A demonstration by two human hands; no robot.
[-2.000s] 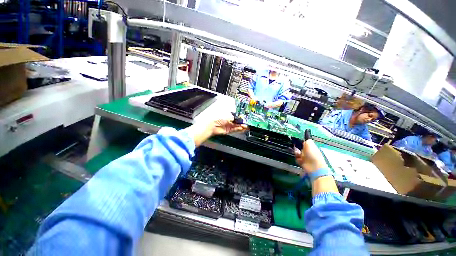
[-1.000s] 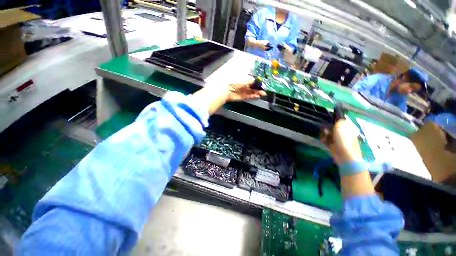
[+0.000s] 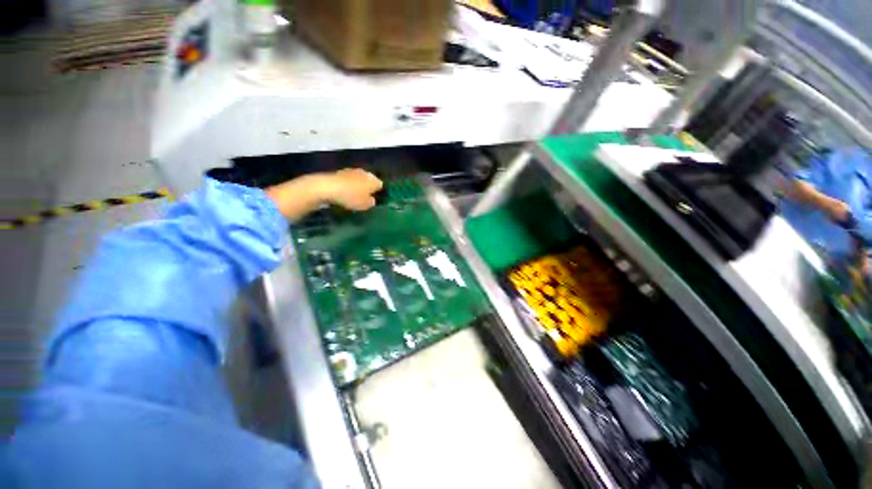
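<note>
A large green circuit board [image 3: 430,310] with white printed shapes lies flat between the metal rails of the conveyor. A further strip of green board [image 3: 403,191] shows beyond it, close to the white machine. My left hand [image 3: 346,189] is over the far left part of the board, fingers curled. The image is blurred, and I cannot tell whether the hand touches or holds anything. My right hand is out of the picture.
A bin of orange-yellow parts [image 3: 566,296] and a bin of greenish parts [image 3: 648,382] sit on the shelf at right. A white machine [image 3: 344,115] bears a cardboard box [image 3: 387,33]. A black slab [image 3: 712,205] lies on the upper bench. Another person's hand [image 3: 824,202] shows at far right.
The view has swung left to the conveyor and white machine. My left hand has left the raised board and is now over the board on the conveyor. My right hand has gone out of view.
</note>
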